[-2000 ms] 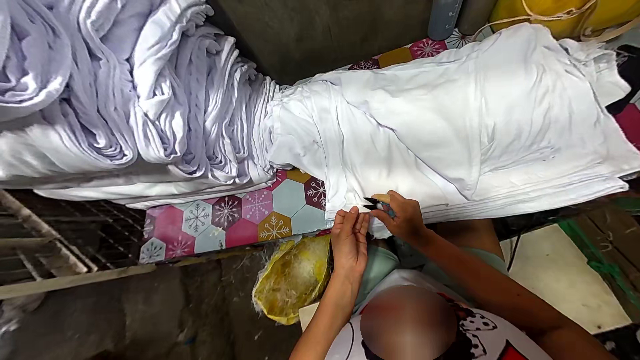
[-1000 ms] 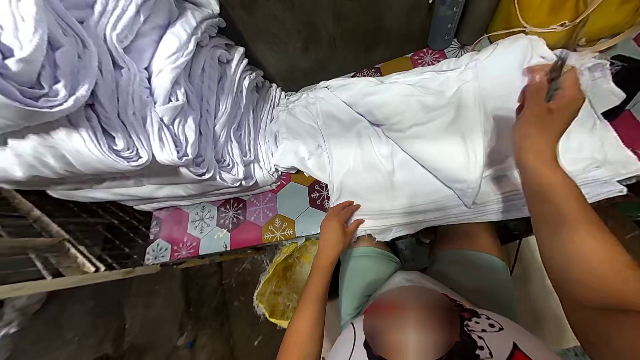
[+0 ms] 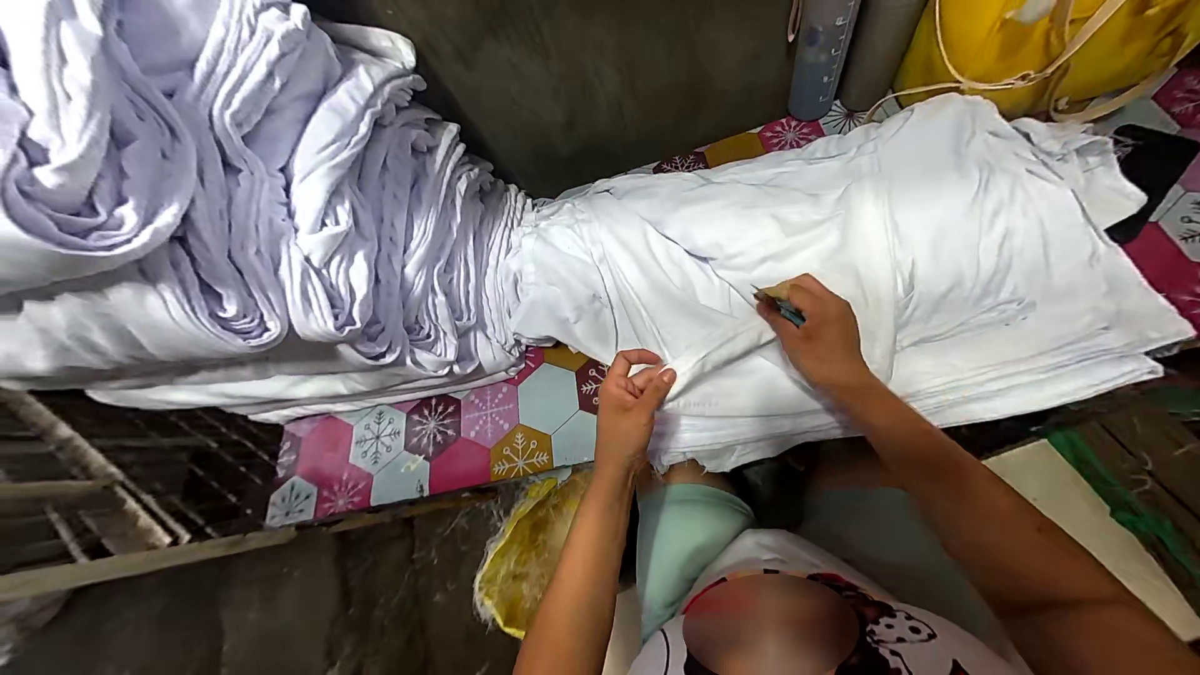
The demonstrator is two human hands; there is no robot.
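Note:
My left hand (image 3: 635, 398) pinches the edge of the top white cloth (image 3: 806, 216) between thumb and fingers, at the near left side of the flat stack. My right hand (image 3: 814, 323) is over the middle of that stack, closed around a small dark tool (image 3: 780, 306), perhaps thread snips, with its pointed tip showing past the fingers. Between the hands the cloth has a raised diagonal fold. To the left, a tall heap of bunched white cloth (image 3: 319, 187) meets the stack.
Hexagon-patterned covering (image 3: 487, 427) lies under the cloth. A yellow bag (image 3: 1059, 47) with cords and a bluish bottle or tube (image 3: 822, 61) stand at the back right. Below the edge is a yellow bag with loose threads (image 3: 530, 553); a wooden rack (image 3: 84, 469) is at left.
My right hand has come back left from the far right end of the stack, still with the tool. My left hand, flat on the near edge a second ago, now pinches the cloth.

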